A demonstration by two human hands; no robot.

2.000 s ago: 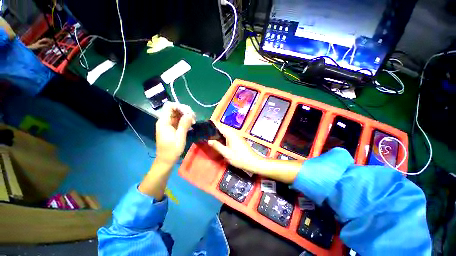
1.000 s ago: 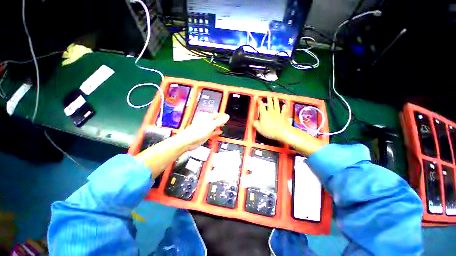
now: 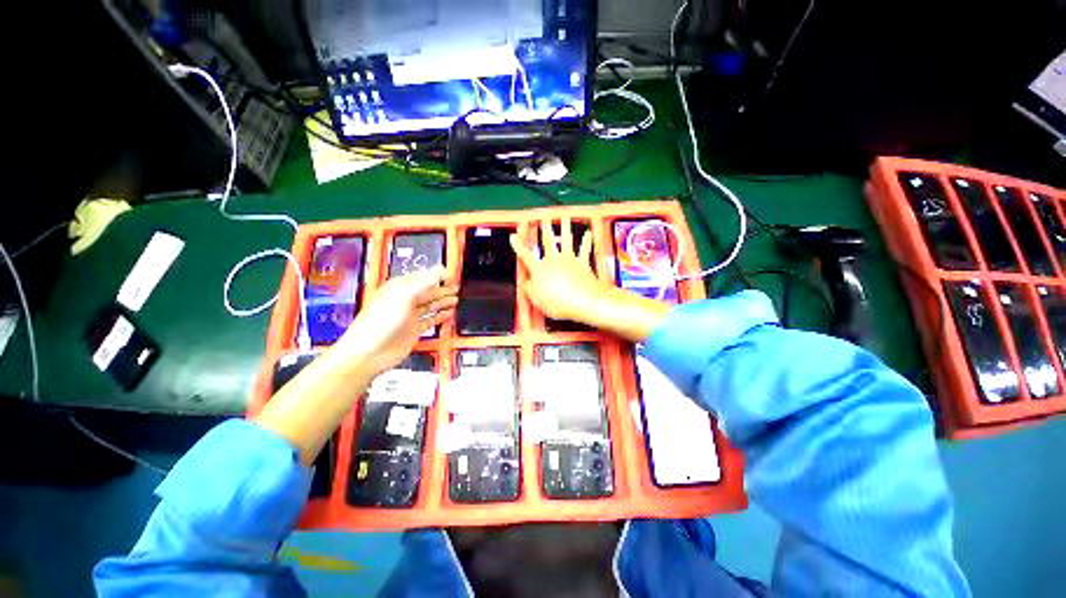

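Observation:
An orange-red tray (image 3: 503, 514) holds two rows of phones. My left hand (image 3: 403, 315) lies over the lower part of the second back-row phone (image 3: 417, 255), which shows a white screen with numbers; whether it grips anything is hidden. My right hand (image 3: 567, 280) lies fingers spread over the dark fourth back-row phone. Between them is a black-screen phone (image 3: 487, 286). The left back-row phone (image 3: 336, 286) and right one (image 3: 645, 251) show purple-blue pictures. Several front-row phones (image 3: 483, 444) lie back side up; the rightmost (image 3: 680, 432) shows a white screen.
A monitor (image 3: 456, 70) stands behind the tray, with a black object (image 3: 509, 150) before it. A black handheld scanner (image 3: 842, 275) and another phone tray (image 3: 959, 409) are right. A loose phone (image 3: 120, 348) and white strip (image 3: 150, 271) lie left. White cables loop beside and over the tray.
Two seconds ago both hands were at a dark phone above the tray's left end. They have since moved onto the back row, and the view has turned right. The front-left slot now holds something dark.

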